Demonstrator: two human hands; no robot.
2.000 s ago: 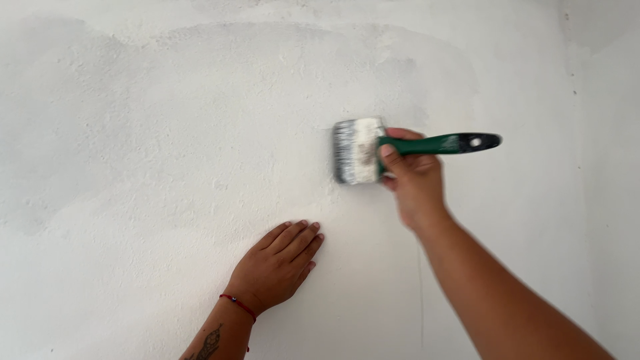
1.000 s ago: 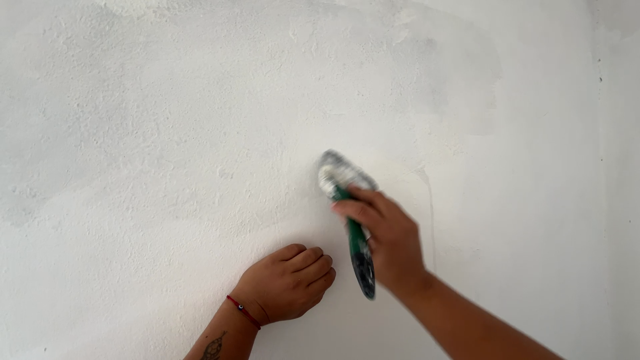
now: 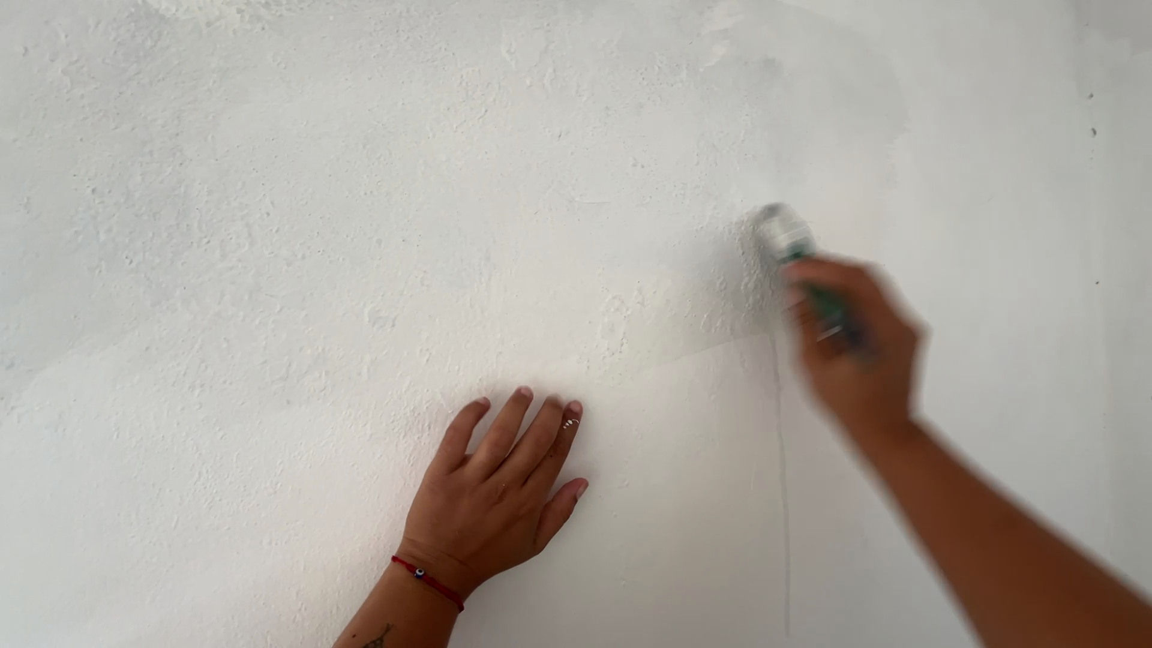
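A wide paintbrush with a green and black handle is in my right hand, right of the middle of the view. Its head, whitened with paint, is at the wall and blurred by motion. Much of the handle is hidden by my fingers. My left hand rests on the white wall at the lower middle, fingers spread, holding nothing. One of its fingertips has small white specks, and a red bracelet circles the wrist.
The wall has rough, bumpy patches and greyer, damp-looking areas across the upper part. A thin drip line runs down below the brush. Near the right edge a faint vertical corner line shows, with small dark marks.
The brush in my right hand has moved up and to the right along the wall. My left hand, with its fingers curled a second ago, has spread them.
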